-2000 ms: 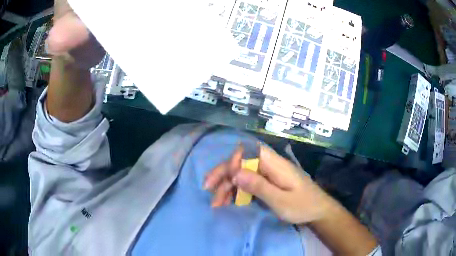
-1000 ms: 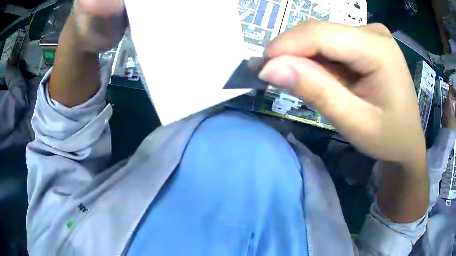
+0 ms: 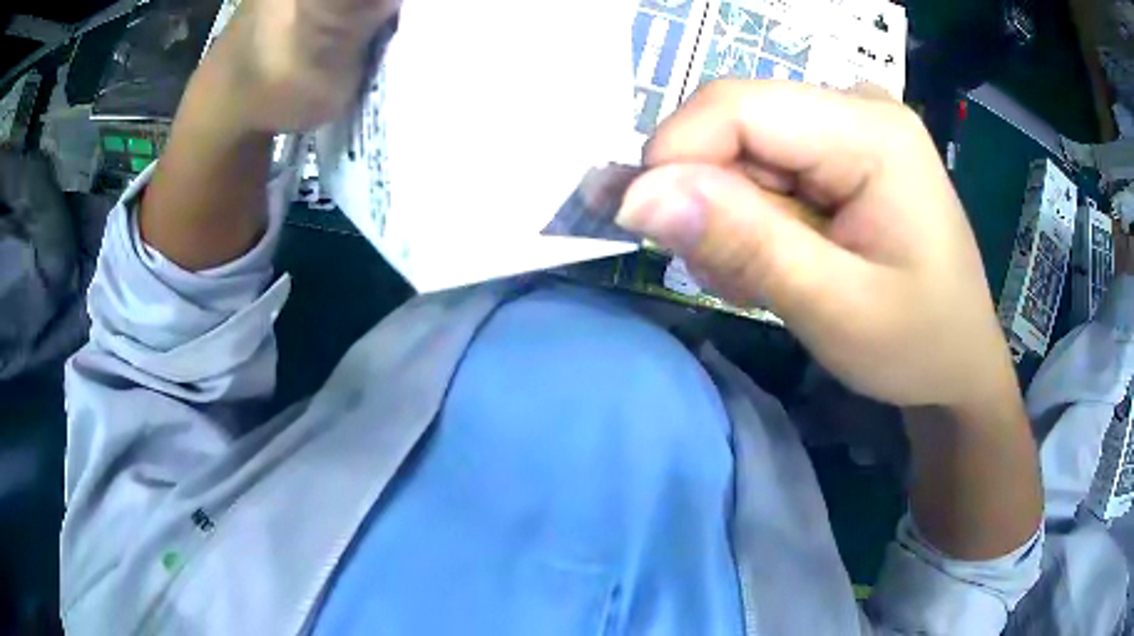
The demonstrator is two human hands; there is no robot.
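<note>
A white carton is held up close to the camera, overexposed, its lower corner pointing down towards my lap. My left hand, cut off by the top edge, grips its upper left side. My right hand pinches a small dark flat piece between thumb and index finger, at the lower right edge of the carton. Whether the piece touches the carton or is partly behind its edge I cannot tell. The yellow piece is mostly hidden in my right hand.
Printed cartons lie on the bench behind the held carton. More cartons stand at the right on the green bench. A box-like unit with green lit digits is at the left. A neighbour's grey sleeve is at the right.
My right hand has risen from my lap to the carton's edge, now with the dark piece showing. The carton has turned a little, and its printed left side now shows.
</note>
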